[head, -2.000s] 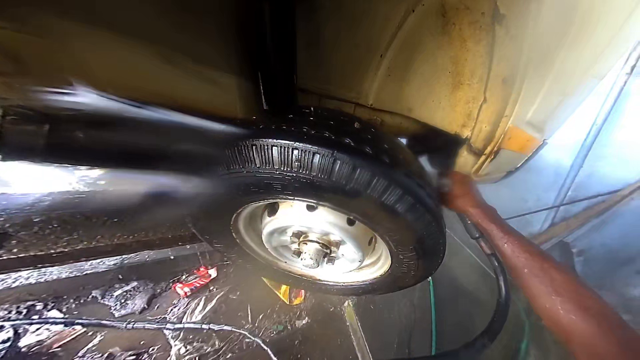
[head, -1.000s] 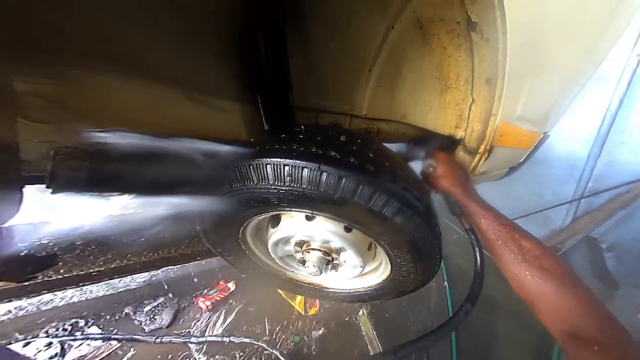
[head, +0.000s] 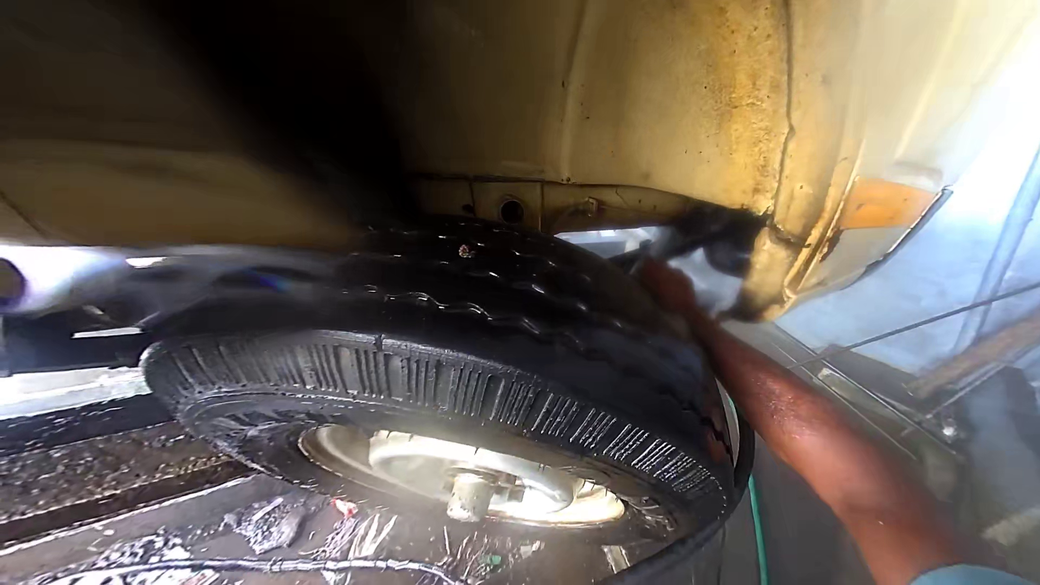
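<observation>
My right hand [head: 668, 288] is blurred at the far upper right side of a wet black tyre [head: 455, 366], behind its tread and below the wheel arch. It appears closed around the end of a black hose [head: 743, 471], which curves down beside the tyre. The fingers and the end fitting are mostly hidden. White spray or mist hangs around the hand and at the left behind the tyre. The tyre sits on a pale metal wheel rim with a protruding hub [head: 470, 496]. My left hand is not in view.
The yellowish wheel arch [head: 666, 97] hangs close above the tyre, with an orange lamp [head: 886, 203] at its right edge. A green hose [head: 757, 520] lies on the wet floor. A cable [head: 268, 565] and litter lie at the lower left.
The view has moved closer to the tyre and wheel arch. My right hand has gone further in behind the tread. The red and yellow litter shows less than before.
</observation>
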